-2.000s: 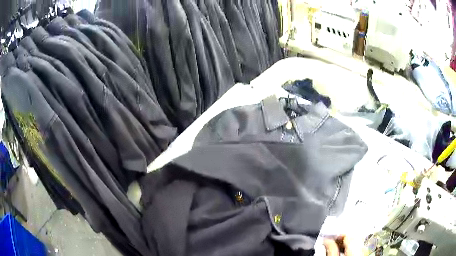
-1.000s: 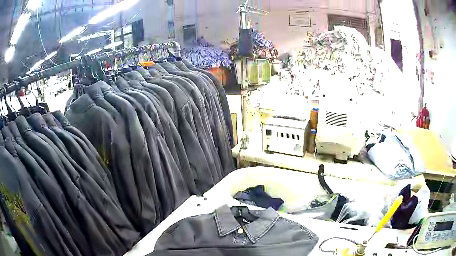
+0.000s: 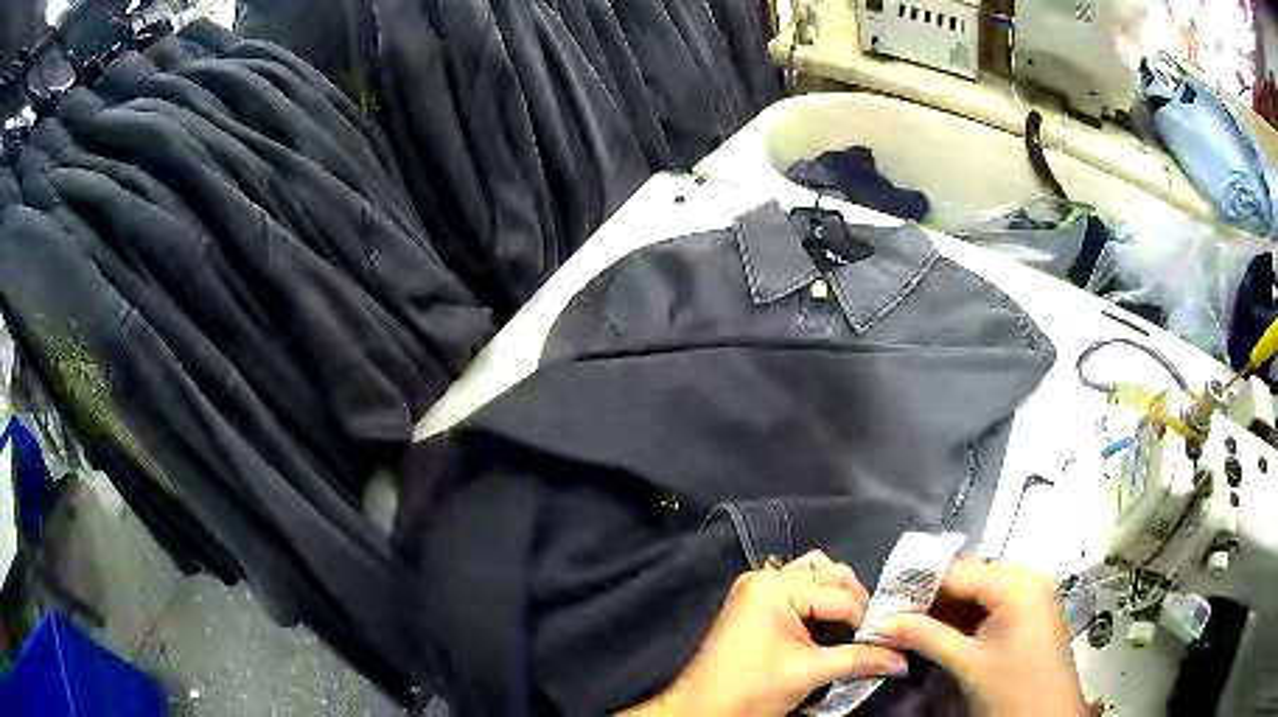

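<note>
A dark grey denim jacket point(image 3: 841, 434) lies on the white table point(image 3: 491, 385), collar away from me and one sleeve folded across its front. At the bottom, my left hand point(image 3: 785, 637) and my right hand point(image 3: 998, 637) pinch a white printed care label point(image 3: 911, 577) between their fingertips. The label stands over the lower part of the jacket, its upper end free. My wrists are cut off by the bottom edge. The sewing machine point(image 3: 1205, 511) is to the right of my right hand, and neither hand touches it.
Dark jackets hang densely at the left point(image 3: 210, 280) and behind. A blue bin point(image 3: 77, 672) is at the lower left. Dark cloth point(image 3: 862, 182) and clear plastic point(image 3: 1163, 273) lie at the table's back. A white control box point(image 3: 918, 35) stands behind. A yellow stick point(image 3: 1263, 346) is at the right edge.
The view rose to the racks and back wall, then came down again. Both hands now show, holding the label; only fingertips showed at the bottom edge two seconds ago. The jacket lies much the same.
</note>
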